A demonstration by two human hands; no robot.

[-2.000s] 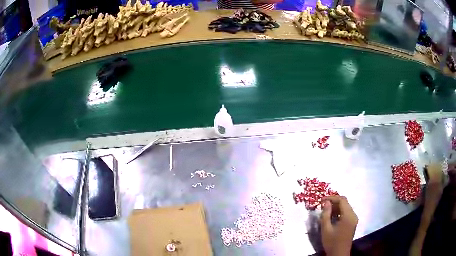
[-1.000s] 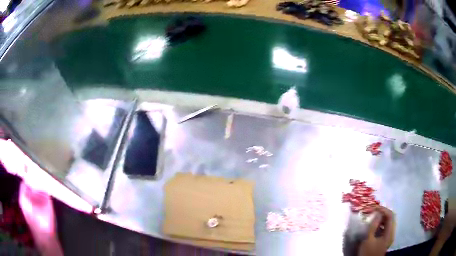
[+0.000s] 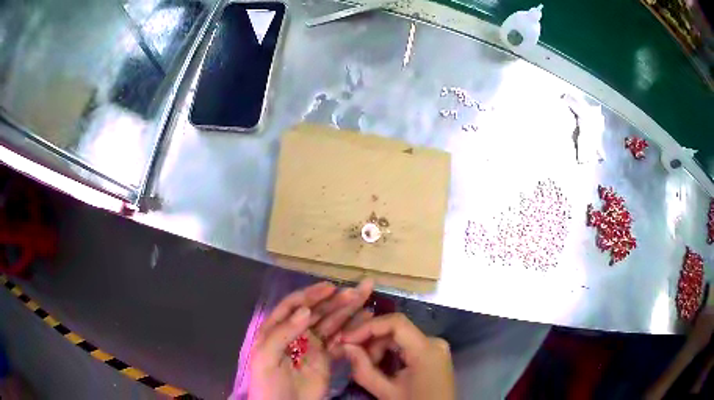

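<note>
My left hand (image 3: 293, 355) is palm up below the cardboard's front edge, with several small red-and-white pieces (image 3: 297, 350) in the palm. My right hand (image 3: 403, 359) is beside it, thumb and forefinger pinched at the left fingers, with a tiny reddish piece at the tips, partly hidden. The tan cardboard pad (image 3: 352, 187) lies on the metal table. A small white glue cap (image 3: 371, 232) sits on it among brown stains. A wide flat heap of tiny pale parts (image 3: 528, 230) lies right of the pad, and a red-and-white heap (image 3: 611, 225) lies further right.
A smartphone (image 3: 237, 66) lies at upper left beside a metal edge. A white bottle (image 3: 522, 27) stands by the green belt (image 3: 603, 47). Loose white bits (image 3: 466, 105) lie above the pale heap. Another red heap (image 3: 690, 283) and a person's arm (image 3: 685, 355) are at far right.
The view has tilted down and shifted left. My right hand has left the red heap and moved to in front of the cardboard. My left hand has come into view holding red-and-white pieces.
</note>
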